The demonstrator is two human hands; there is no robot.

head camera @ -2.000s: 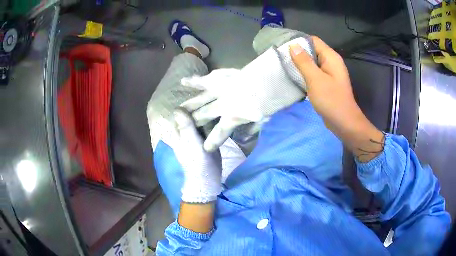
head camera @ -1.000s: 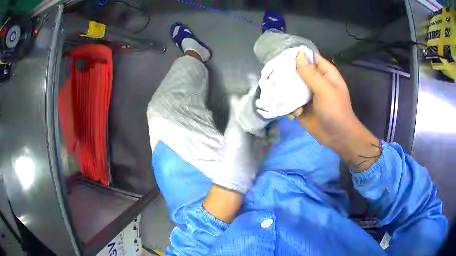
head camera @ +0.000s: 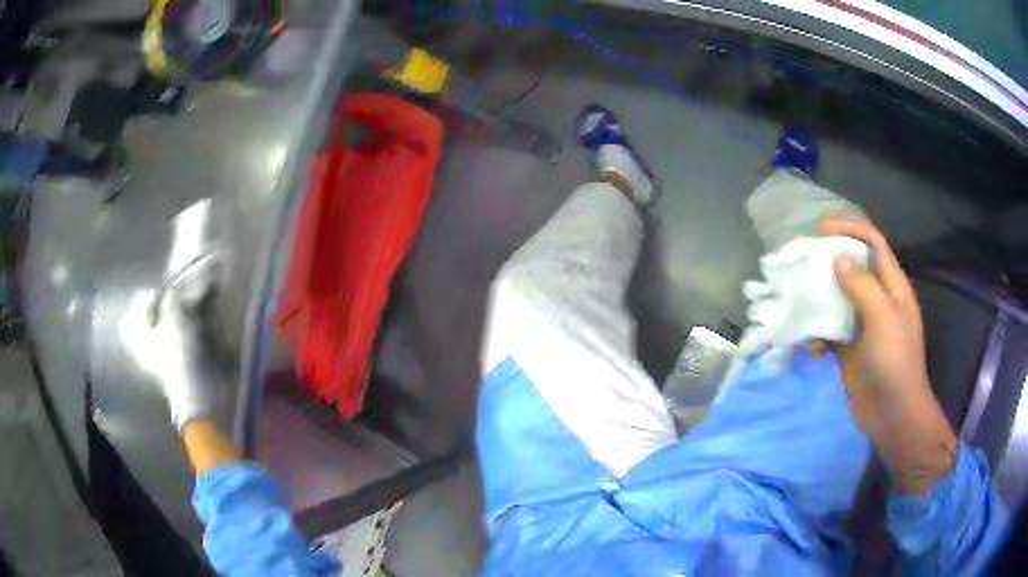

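My left hand (head camera: 169,344), in a white knit glove, is over the left steel table and blurred. A whitish bundle (head camera: 194,239), perhaps a glove, is at its fingertips; I cannot tell whether the hand grips it or it lies on the table. My right hand (head camera: 891,327) is bare and holds a crumpled white knit glove (head camera: 806,295) above my right thigh, thumb on top. The glove's fingers point left.
The left steel table (head camera: 135,440) has a black round fan (head camera: 212,20) with a yellow band at its far end. A red ribbed stack (head camera: 366,237) is beneath its edge. A white-red conveyor edge (head camera: 891,40) runs across the top right. A yellow piece (head camera: 419,70) is beyond the stack.
My left hand has left the glove bundle and moved out to the left table. My right hand still holds the glove. The view has turned left.
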